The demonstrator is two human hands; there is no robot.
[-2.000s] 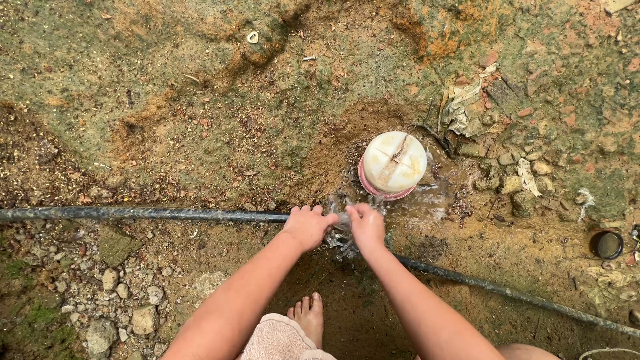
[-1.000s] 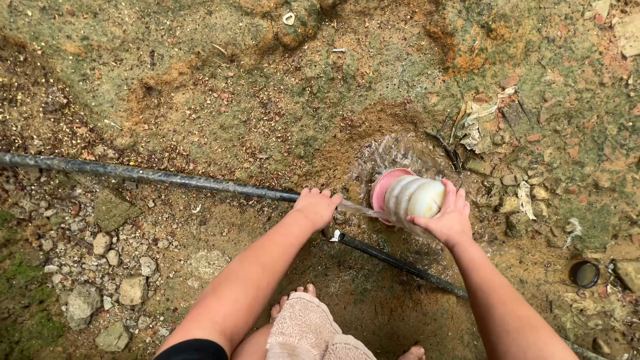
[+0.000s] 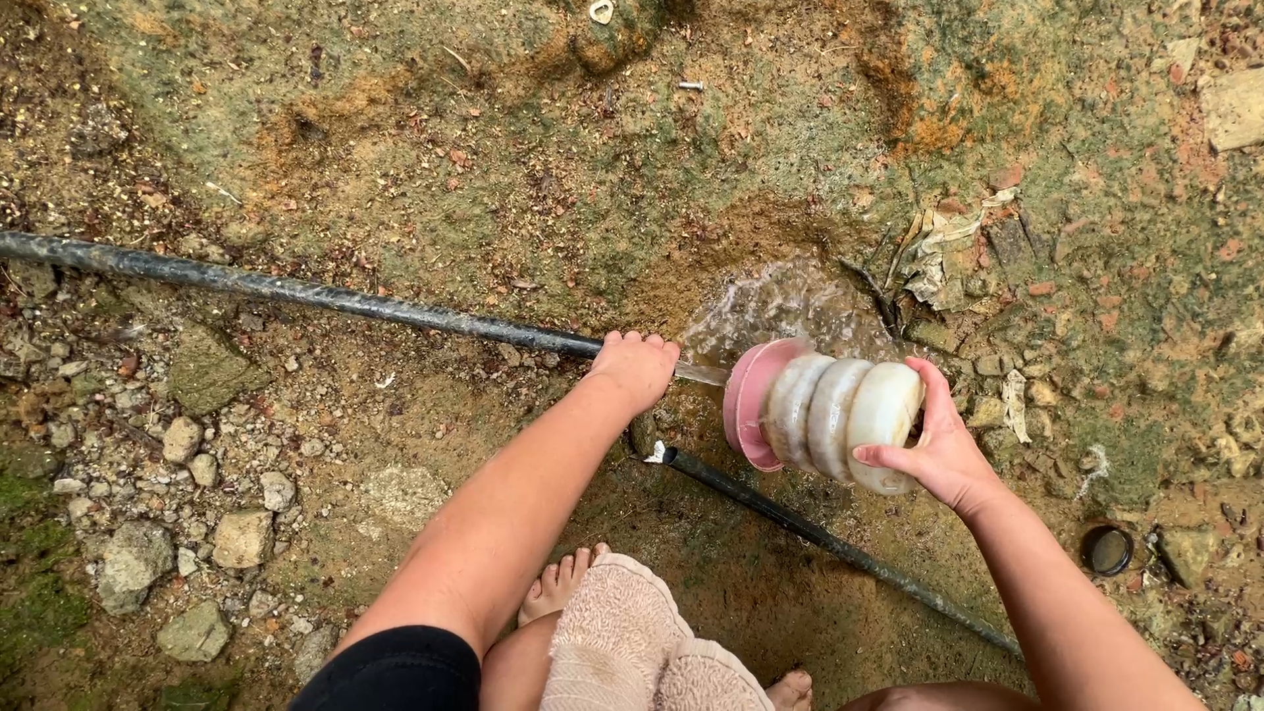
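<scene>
My left hand [image 3: 637, 369] grips the end of a black hose [image 3: 425, 314] that runs in from the left edge. A stream of water [image 3: 701, 373] leaves this end toward the pink rim of a ribbed white plastic container [image 3: 831, 415]. My right hand [image 3: 933, 434] holds the container by its base, tilted on its side with the rim facing left. Below my left hand lies the open end of a second black hose [image 3: 839, 548], with a white scrap at its tip; it runs down to the right. A beige towel [image 3: 632, 632] rests over my lap.
Water splashes in a puddle [image 3: 795, 306] behind the container. Stones [image 3: 242, 538] and gravel lie at the left. At the right are a torn plastic scrap [image 3: 943, 257], rubble and a round black cap [image 3: 1106, 549]. My bare foot [image 3: 561, 585] is beside the towel.
Two seconds ago the container stood upright on the ground and both hands were together at the hose. The right hand has since taken it and tipped it sideways; the hose ends now lie apart.
</scene>
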